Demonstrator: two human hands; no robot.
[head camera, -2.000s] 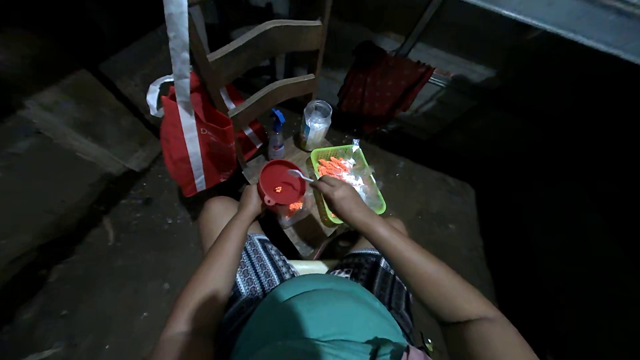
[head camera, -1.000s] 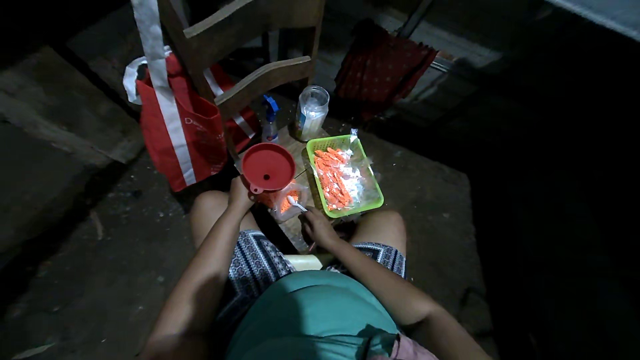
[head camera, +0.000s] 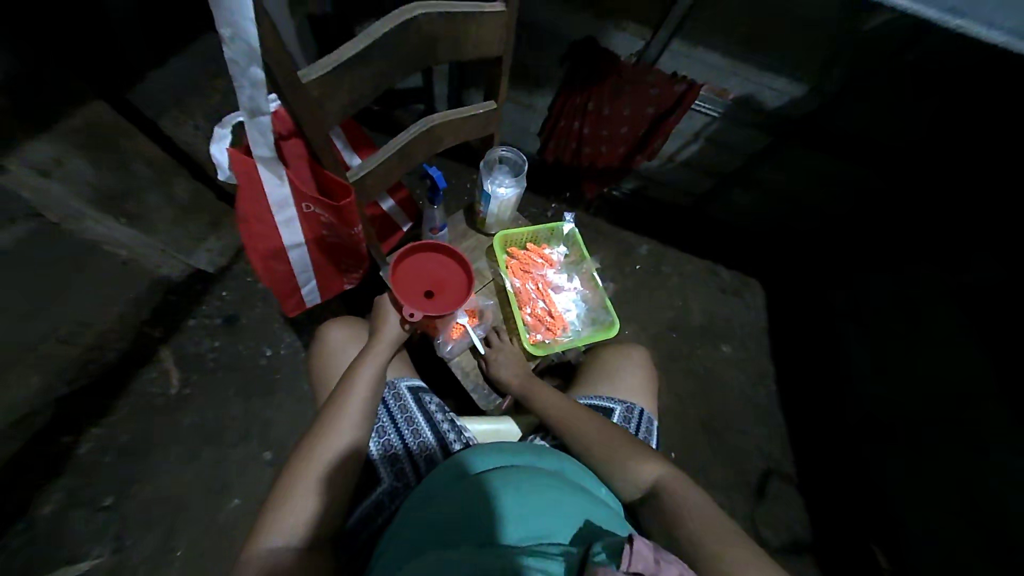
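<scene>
My left hand (head camera: 390, 324) is at the lower left rim of a red plastic funnel (head camera: 432, 278), its fingers mostly hidden under it. The funnel's wide mouth faces up and its hole shows dark. Just right of and below it, a clear plastic bag (head camera: 454, 344) with small orange pieces lies on the wooden chair seat. A white plastic spoon or fork (head camera: 472, 333) rests its head over the orange pieces, its handle end close to the fingers of my right hand (head camera: 504, 360). Whether those fingers grip it is unclear. A green plastic basket (head camera: 612, 324) holds orange-filled plastic packets (head camera: 538, 292) and shiny clear plastic.
A clear jar (head camera: 502, 192) with whitish contents and a spray bottle (head camera: 434, 210) with a blue head stand behind the funnel. The chair's slatted wooden back (head camera: 432, 144) rises beyond. A red bag (head camera: 300, 216) with white straps hangs at left. Dark red cloth (head camera: 612, 116) hangs behind.
Two seconds ago my right hand held the white utensil over the funnel; it has since moved down to beside the plastic bag. My left hand stays at the funnel.
</scene>
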